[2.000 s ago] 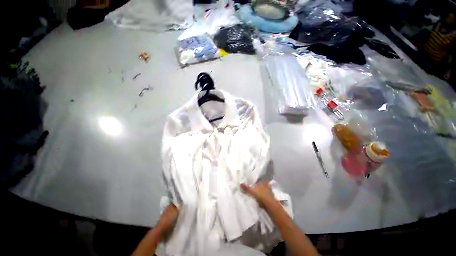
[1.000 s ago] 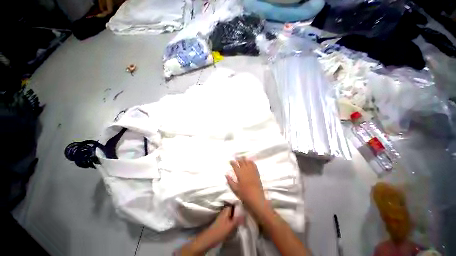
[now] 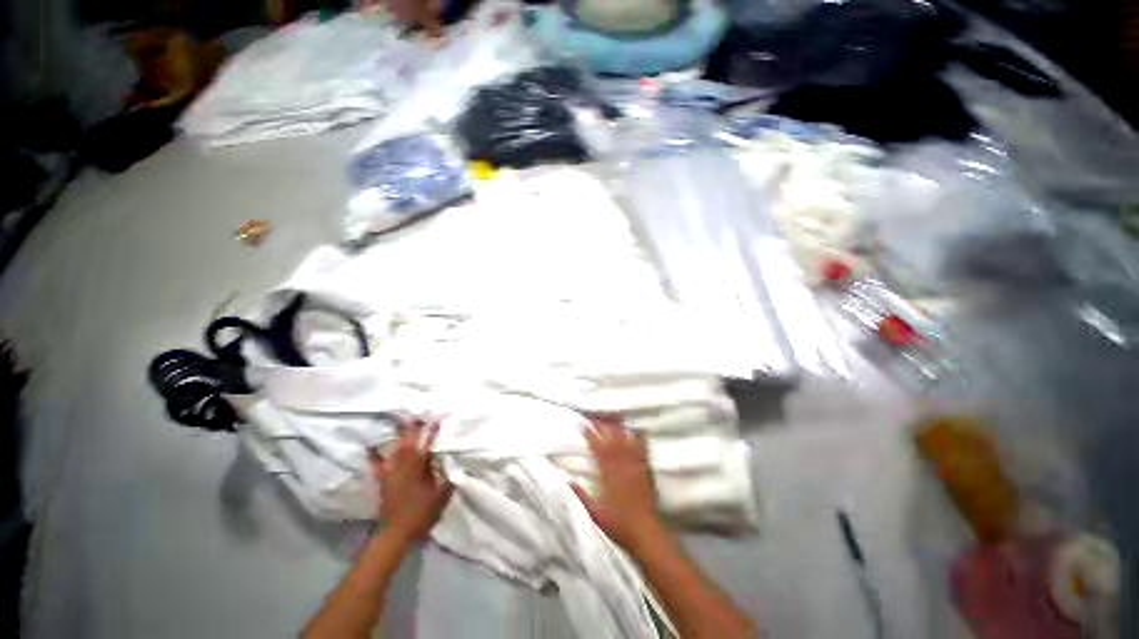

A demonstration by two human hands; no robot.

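Observation:
A stack of white shirts lies sideways on the glossy table, collars to the left. Several black hanger hooks are bunched at its left end, with one hook apart from them. My left hand lies on the white cloth near the collar end, fingers spread. My right hand lies on the cloth further right, fingers apart. A sleeve or shirt edge hangs between my forearms towards the near edge. The picture is blurred, and whether cloth is pinched in either hand is hard to tell.
Clear poly bags lie right of the stack. Beyond are a small clear bottle, an orange-brown item, a pink bottle and a pen. Plastic packs and a white cloth pile lie behind.
My left hand has moved left and up onto the cloth near the collars. My right hand stays on the stack. A hook now shows separately, and loose cloth lies over the stack's near side.

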